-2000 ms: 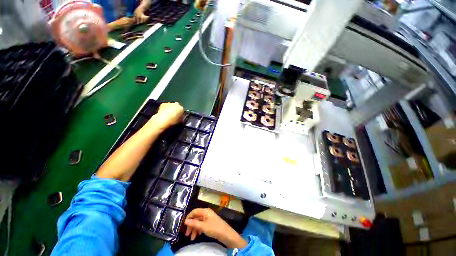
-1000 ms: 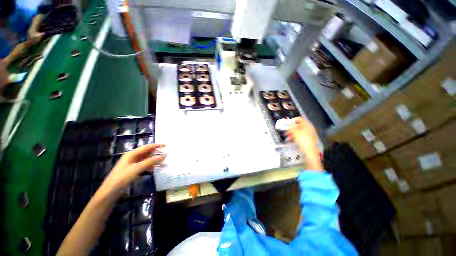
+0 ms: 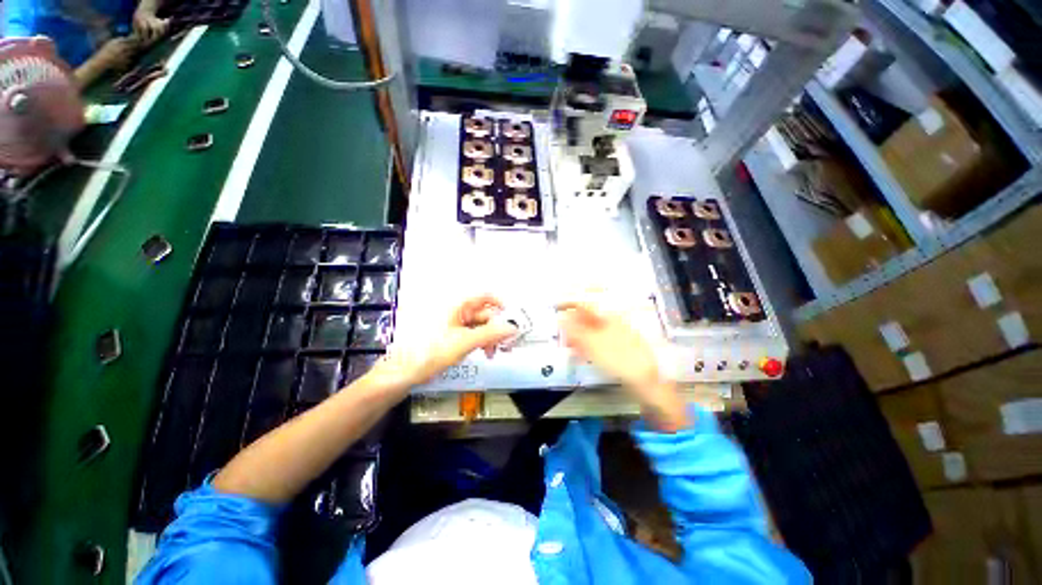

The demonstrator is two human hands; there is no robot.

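Note:
My left hand (image 3: 463,334) is over the front of the white machine table (image 3: 594,269), with its fingertips on a small pale part (image 3: 518,325) with a dark spot. My right hand (image 3: 606,343) is blurred, just right of that part; I cannot tell if it holds anything. The left fixture (image 3: 499,171) has two full rows of copper-coloured rings. The right fixture (image 3: 699,265) has rings in its far end and one ring (image 3: 745,304) at its near right corner. A glossy black blister tray (image 3: 286,309) lies left of the machine.
Spaced dark parts lie on the green conveyor belt (image 3: 171,206) at left. A pink fan (image 3: 37,103) and another person's hands (image 3: 120,46) are beyond it. The machine head (image 3: 594,137) stands between the fixtures. A red button (image 3: 771,367) is at the table corner. Cartons (image 3: 971,331) stand at right.
My right hand has left the right fixture and come back to the front middle, leaving a ring at the fixture's near right corner. My left hand has moved right from beside the tray.

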